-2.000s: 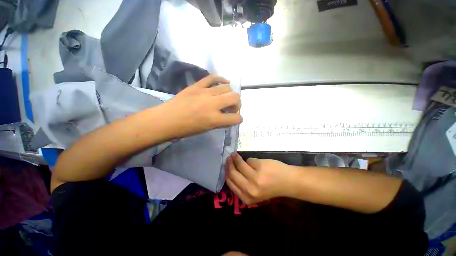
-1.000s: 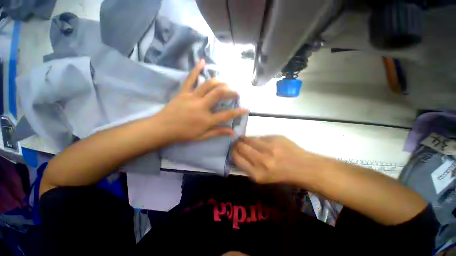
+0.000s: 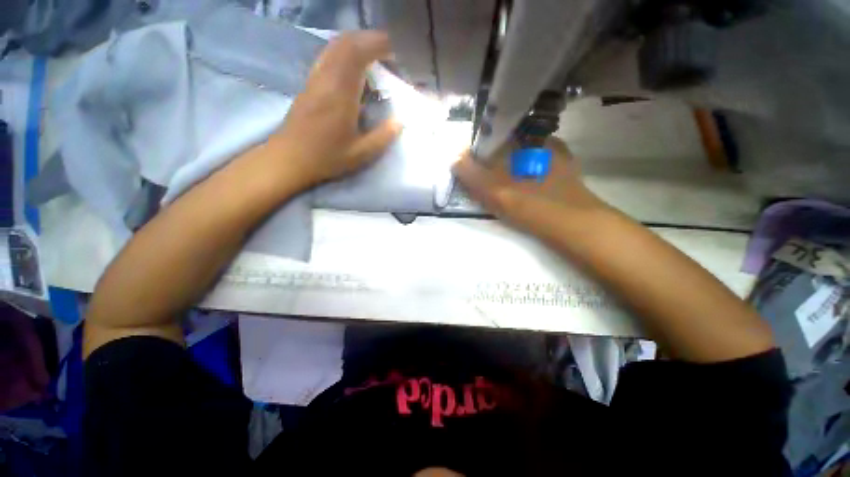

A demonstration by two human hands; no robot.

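The pale grey garment piece [image 3: 238,102] lies on the machine bed left of the needle area, its edge running under the bright lamp glare. My left hand [image 3: 340,112] lies on the cloth with thumb and fingers spread, pressing it. My right hand [image 3: 522,186] is at the cloth's right edge beside the needle area, partly behind the blue knob [image 3: 530,164]; its fingertips seem to touch the edge, but glare hides the exact grip. The sewing machine head [image 3: 541,65] fills the top centre. The presser foot and needle are lost in glare.
A printed ruler scale [image 3: 541,296] runs along the front table edge. Orange and dark snips [image 3: 716,138] lie right of the machine head. A grey bundle with a white tag [image 3: 820,312] is at the right. Blue tape [image 3: 35,140] and more cloth are at the left.
The cloth and both hands have moved away from my body, up to the needle area. The machine head has come into view more fully. The front table edge and ruler scale are now uncovered.
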